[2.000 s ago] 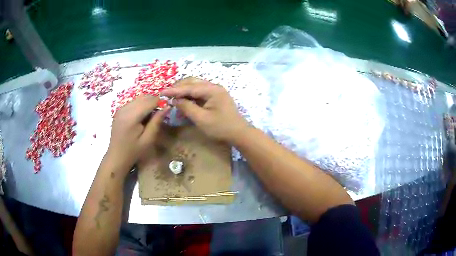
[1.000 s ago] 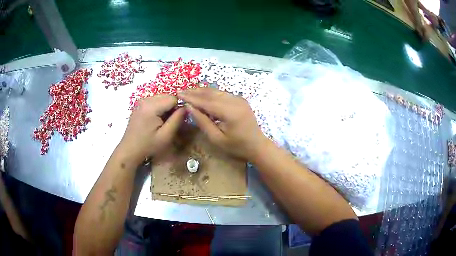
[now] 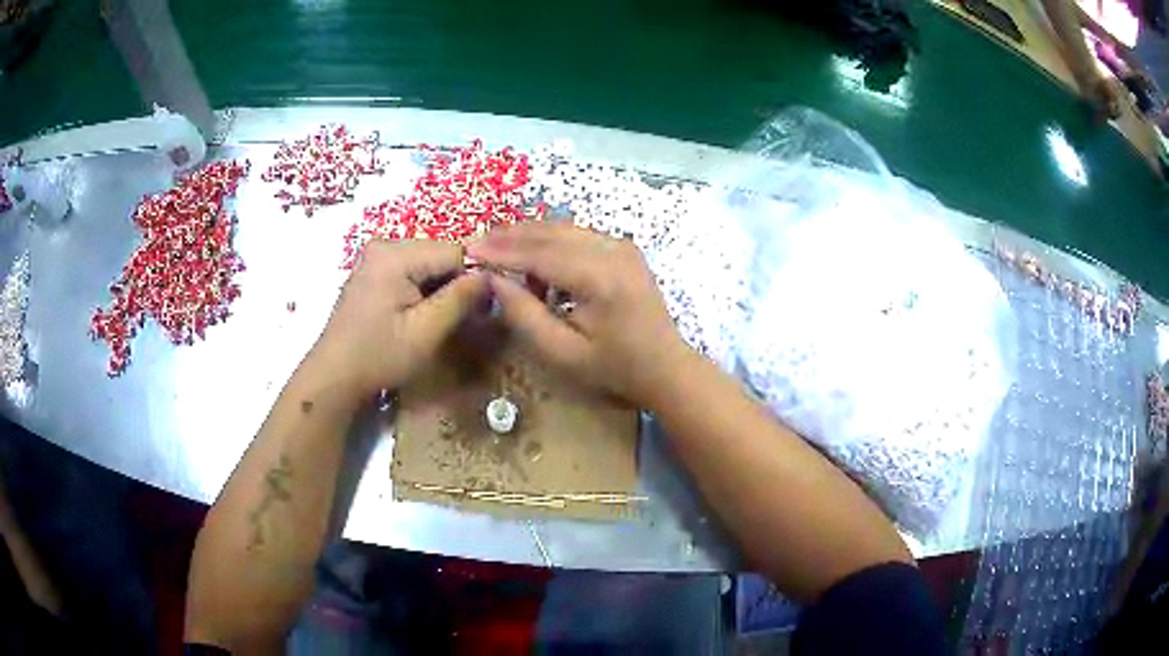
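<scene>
My left hand [image 3: 400, 314] and my right hand [image 3: 592, 305] meet fingertip to fingertip above the far edge of the brown cardboard pad [image 3: 583, 449]. They pinch a tiny part between them, mostly hidden by the fingers. A small white piece [image 3: 562, 303] shows among my right fingers. A white glue pot [image 3: 501, 414] stands on the stained middle of the pad. Thin bamboo sticks [image 3: 513, 497] lie along the pad's near edge. Red parts [image 3: 474, 186] are heaped just beyond my hands, with small white parts [image 3: 615, 199] spread to their right.
More red-and-white heaps lie at the left [image 3: 180, 263] and far left-centre [image 3: 323, 167]. A large clear bag of white parts [image 3: 878, 333] stands right of my right forearm, with clear blister trays [image 3: 1058, 397] beyond. A green belt [image 3: 513, 58] runs behind; a dark object [image 3: 874, 36] lies on it.
The view has shifted, so the bench sits further right and higher in the picture. The red part seen between my fingertips earlier is now mostly covered. A dark object has come into view on the belt.
</scene>
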